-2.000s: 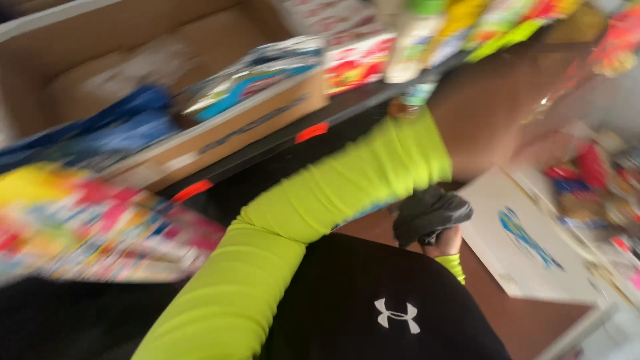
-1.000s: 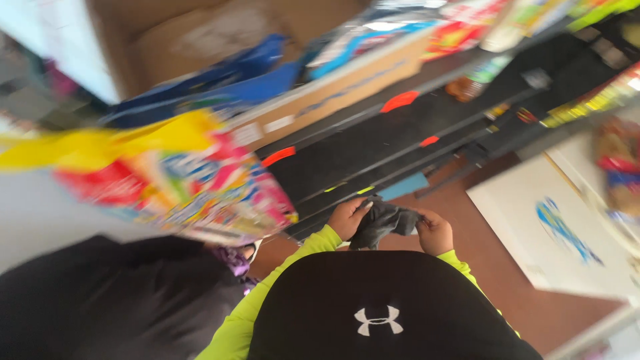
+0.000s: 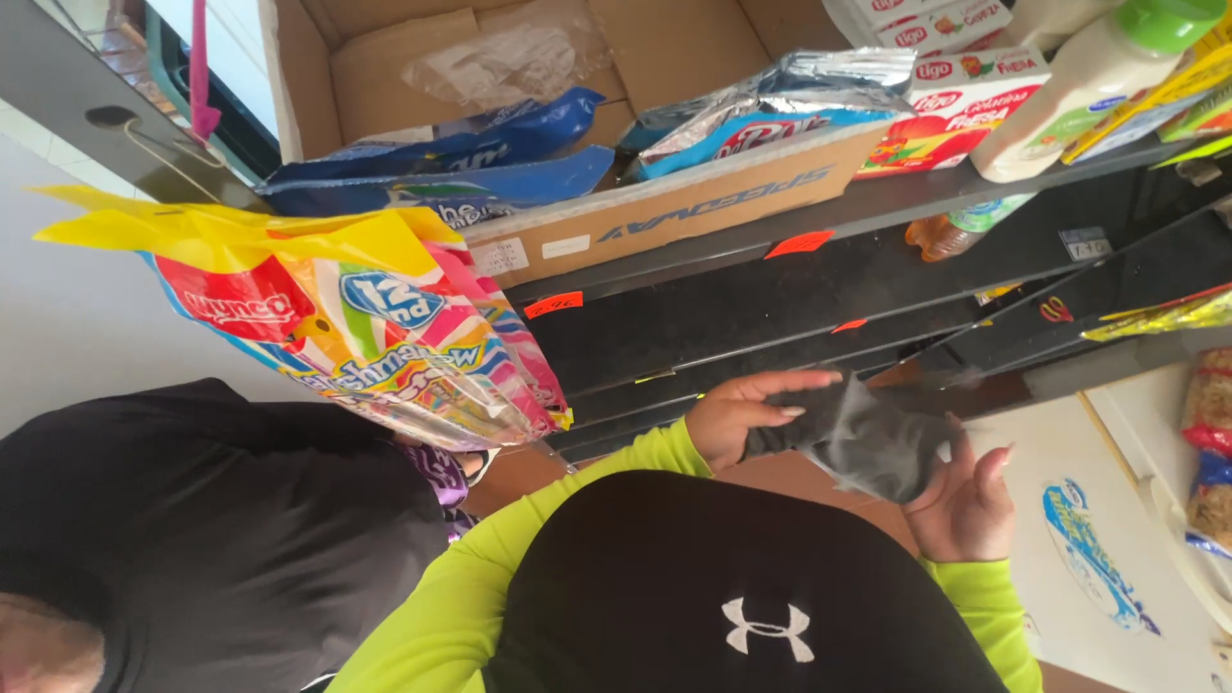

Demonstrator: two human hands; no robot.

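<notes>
A dark grey cloth (image 3: 876, 443), thin and crumpled, is stretched between my two hands in front of the black shirt. Its exact kind cannot be told. My left hand (image 3: 746, 414) pinches its left end between thumb and fingers. At the other end, my right hand (image 3: 962, 491) holds the cloth's edge with the palm turned up and the fingers partly spread. Bright yellow-green sleeves cover both arms. Behind the hands run dark shelves (image 3: 693, 337) with orange price tags.
A cardboard box (image 3: 674, 207) with blue and silver bags stands on the upper shelf, beside gelatin boxes (image 3: 962, 106) and a green-capped bottle (image 3: 1078, 96). A marshmallow bag (image 3: 385, 318) hangs at left, above a person in black (image 3: 221, 549). A white chest (image 3: 1068, 481) stands at right.
The left arm, stretched across the view two seconds ago, has come back to the body. Both hands hold the dark cloth one second ago and now; it is now spread wider.
</notes>
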